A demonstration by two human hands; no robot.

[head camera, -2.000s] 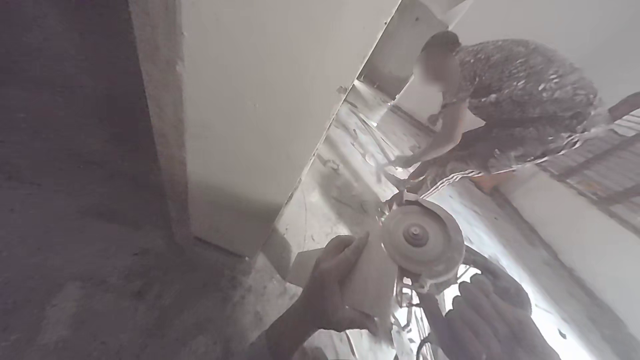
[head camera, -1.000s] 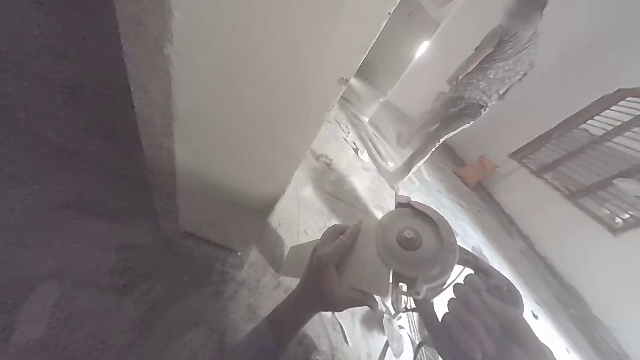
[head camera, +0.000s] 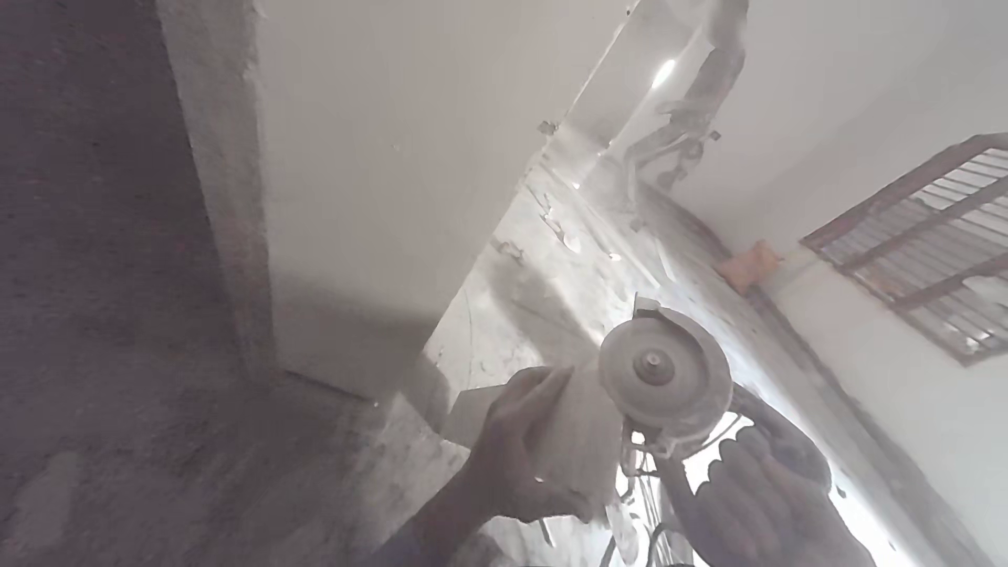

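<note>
My left hand [head camera: 516,449] grips a pale flat piece, perhaps a tile [head camera: 579,441], between thumb and fingers. Against or very near that piece's right edge is the round disc of an angle grinder [head camera: 665,374], its flat face turned toward me. The fingers of my right hand [head camera: 768,496] are wrapped around the grinder's handle at the lower right. Cords [head camera: 650,504] hang below the grinder between my two hands. Haze blurs the picture, so whether the disc touches the piece cannot be told.
A pale wall or pillar [head camera: 378,173] rises at left beside a dark rough surface [head camera: 94,315]. Behind the grinder, debris lies on the dusty floor [head camera: 512,307]. A person [head camera: 693,102] is at the upper middle, near an orange object [head camera: 750,266]. A barred window [head camera: 921,244] is at right.
The other person, bent over near the grinder two seconds ago, stood upright one second ago and is now farther off at the top. Both my hands keep their holds.
</note>
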